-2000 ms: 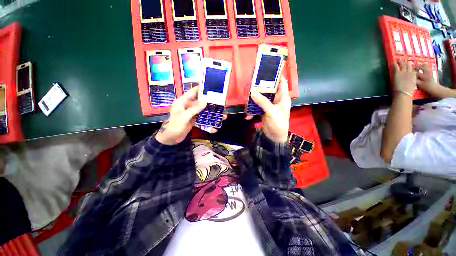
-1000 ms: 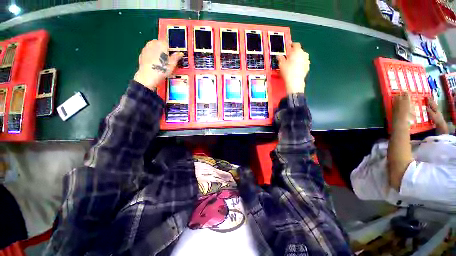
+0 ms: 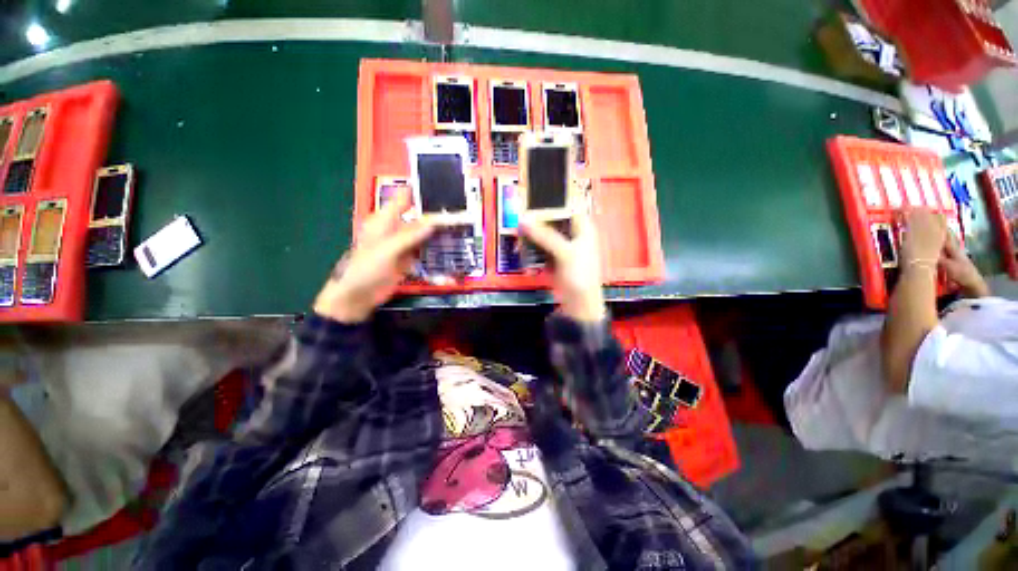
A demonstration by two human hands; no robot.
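Note:
My left hand point(image 3: 382, 259) holds a pale-framed keypad phone point(image 3: 442, 184) with a dark screen above the near row of the red phone tray point(image 3: 649, 223). My right hand point(image 3: 572, 259) holds a second keypad phone point(image 3: 548, 176), gold-framed and dark-screened, beside it. Both phones are upright and apart. In the tray's far row, three dark-screened phones point(image 3: 509, 107) sit in the middle slots; the two end slots are empty. Phones in the near row are partly hidden behind my hands and the held phones. The near right slot is empty.
Another red tray point(image 3: 98, 145) with phones, a loose phone point(image 3: 109, 207) and a white piece point(image 3: 169, 245) lie left. Right, a person's hands point(image 3: 925, 240) are at a tray point(image 3: 845, 167). A red tray point(image 3: 703, 429) with loose phones is at lap level.
Both hands have left the tray's sides and now each hold a phone over the near row. The two end phones are gone from the far row. The lap-level tray shows more.

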